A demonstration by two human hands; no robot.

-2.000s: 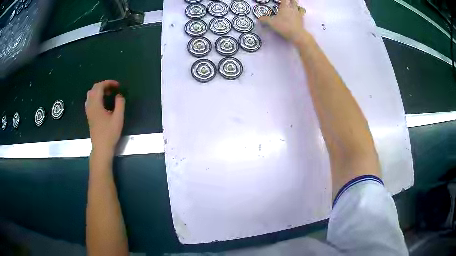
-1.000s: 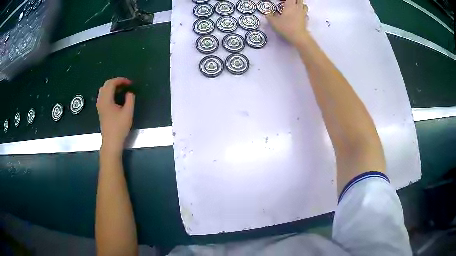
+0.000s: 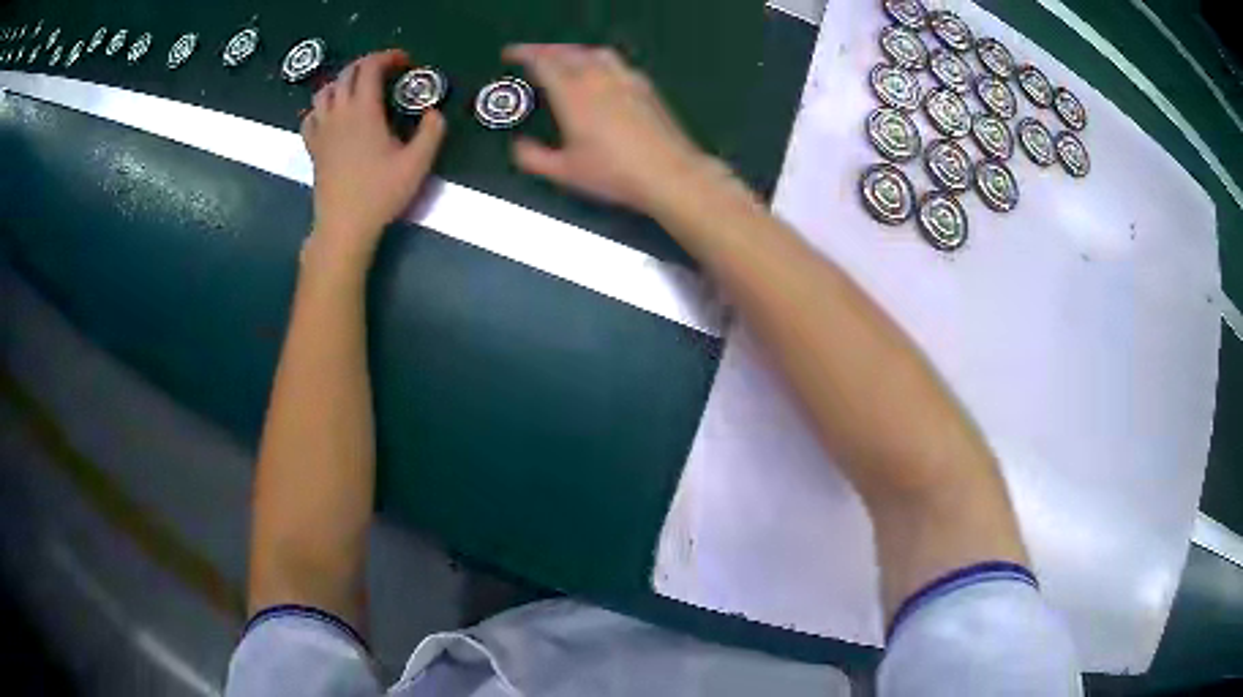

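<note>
Round metal discs with concentric rings lie spaced along the dark green conveyor belt. My left hand is curled around one disc, thumb below and fingers above; whether they grip it is unclear. My right hand is open just right of another disc, its thumb and fingers apart with gaps to the disc. A white carrier board lies across the belt at the right, with close rows of discs on its far part.
More discs lie in a line on the belt, running to the upper left. A white edge strip and blue-green side panel run along the near side. Grey floor with a yellow line shows at lower left.
The view has turned left, so the board now appears at the right. My right hand has left the board's discs and come over the belt. My left hand is now around a disc.
</note>
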